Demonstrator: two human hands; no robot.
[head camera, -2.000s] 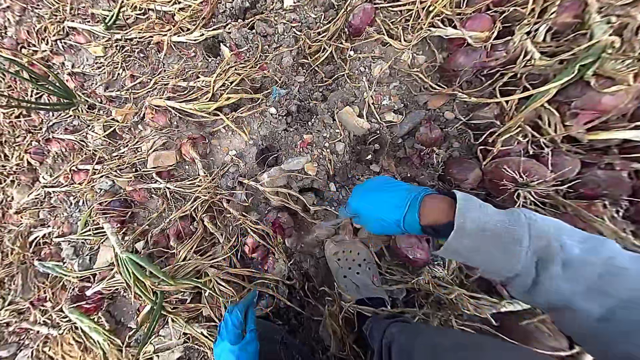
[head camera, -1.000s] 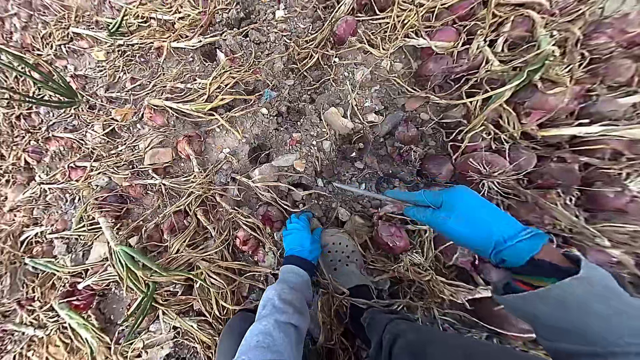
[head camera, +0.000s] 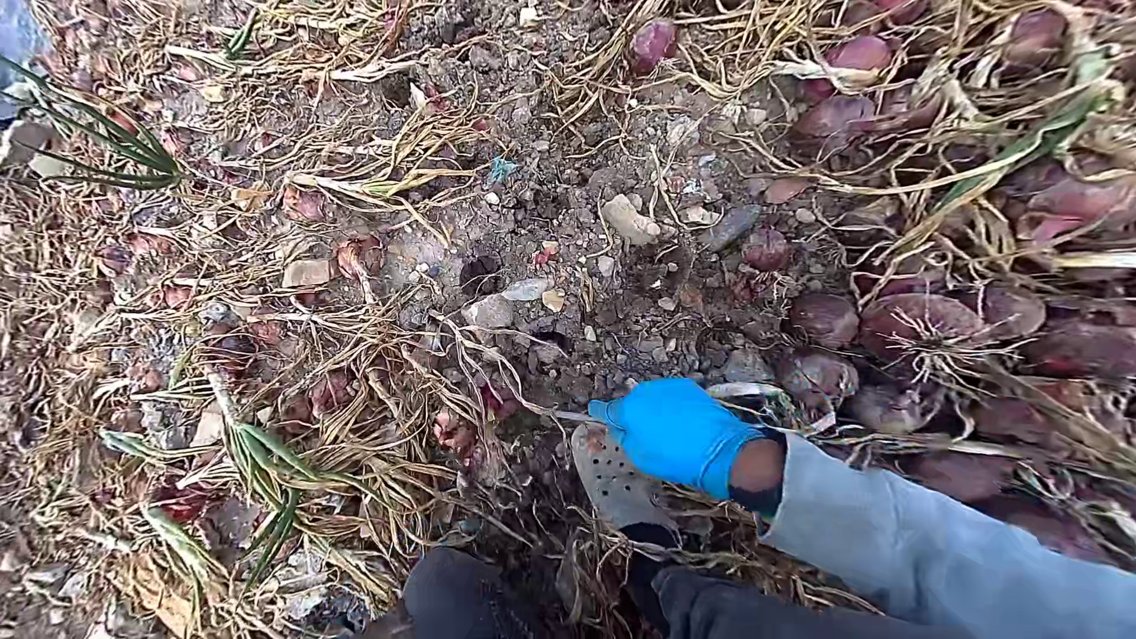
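My right hand (head camera: 679, 435), in a blue glove, is closed on a thin pale tool (head camera: 572, 415), whose tip points left just above my perforated shoe (head camera: 612, 479). The tool's handle is hidden in the fist, and I cannot tell its exact kind. Close to the tip, a red onion (head camera: 497, 401) sits in the soil among dry stalks. Another reddish onion bulb (head camera: 454, 433) lies a little lower left. My left hand is out of view.
Many red onions (head camera: 923, 324) lie piled with dry leaves on the right. Onions with withered tops and some green leaves (head camera: 266, 453) cover the left. Stones (head camera: 630, 220) dot the bare soil between.
My left hand, near the shoe one second ago, has gone out of view. My right hand has moved left with the tool, close above the shoe.
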